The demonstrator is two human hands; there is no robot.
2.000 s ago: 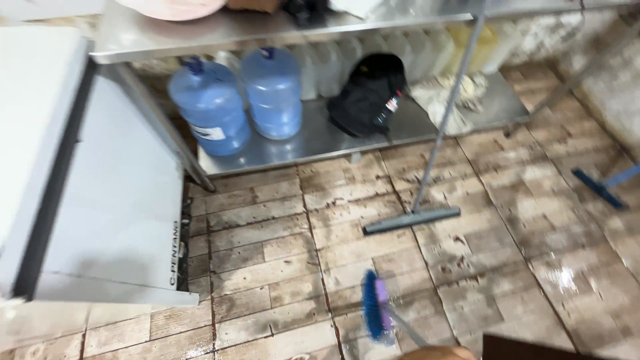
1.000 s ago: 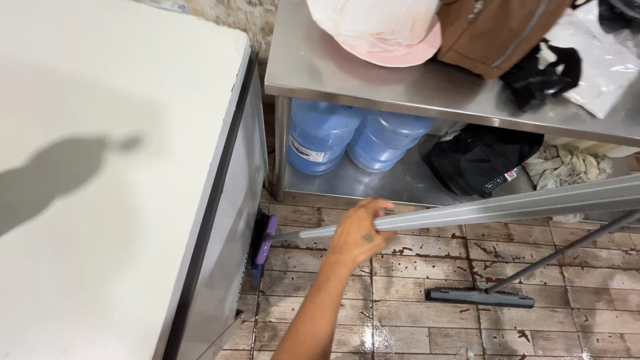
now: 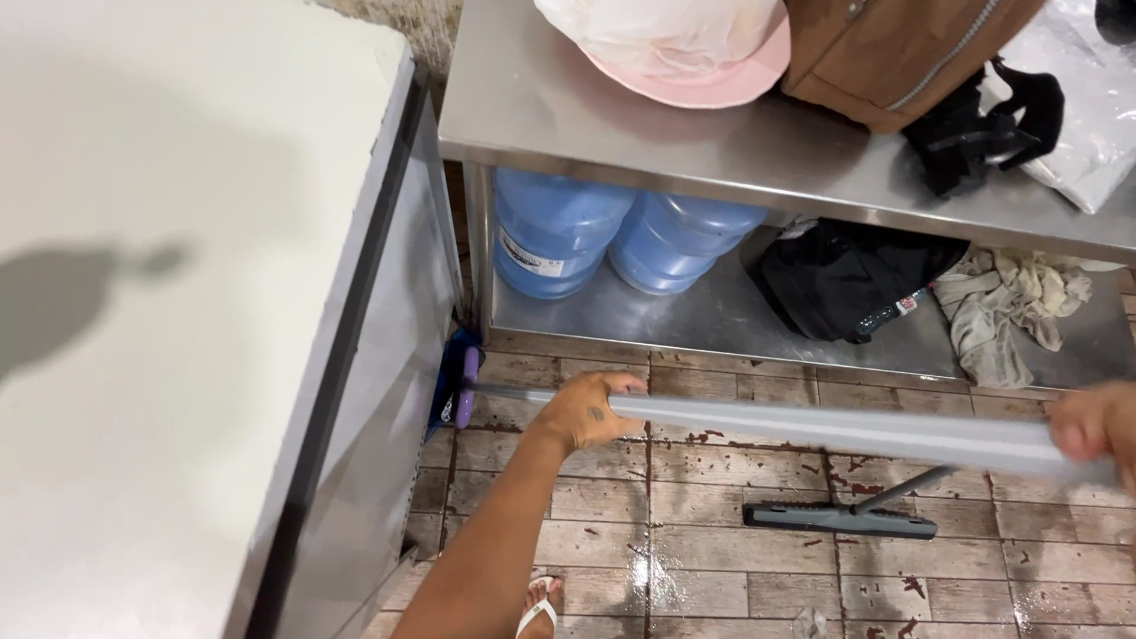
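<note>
A long grey broom handle (image 3: 825, 428) runs across the view from the right edge to a purple broom head (image 3: 467, 387) with blue bristles, which sits low against the side of a white chest-like appliance (image 3: 177, 222), its far part hidden by that side. My left hand (image 3: 590, 410) is closed around the lower part of the handle. At the right edge my right hand (image 3: 1096, 430), blurred and cut off by the frame, grips the handle's upper end. Beyond the handle a grey floor squeegee (image 3: 839, 520) rests on the wet tile floor (image 3: 701, 550).
A stainless steel table (image 3: 568, 115) carries a pink plate (image 3: 710, 84), a brown bag (image 3: 896, 53) and a black strap (image 3: 1021, 124). On its lower shelf stand blue water jugs (image 3: 559, 231), a black backpack (image 3: 861, 275) and cloths (image 3: 1003, 311). A foot in a white flip-flop shows below.
The broom head, out on the floor two seconds ago, is now against the appliance's side. My left hand and right hand have come into view on the handle. The view has shifted closer to the appliance.
</note>
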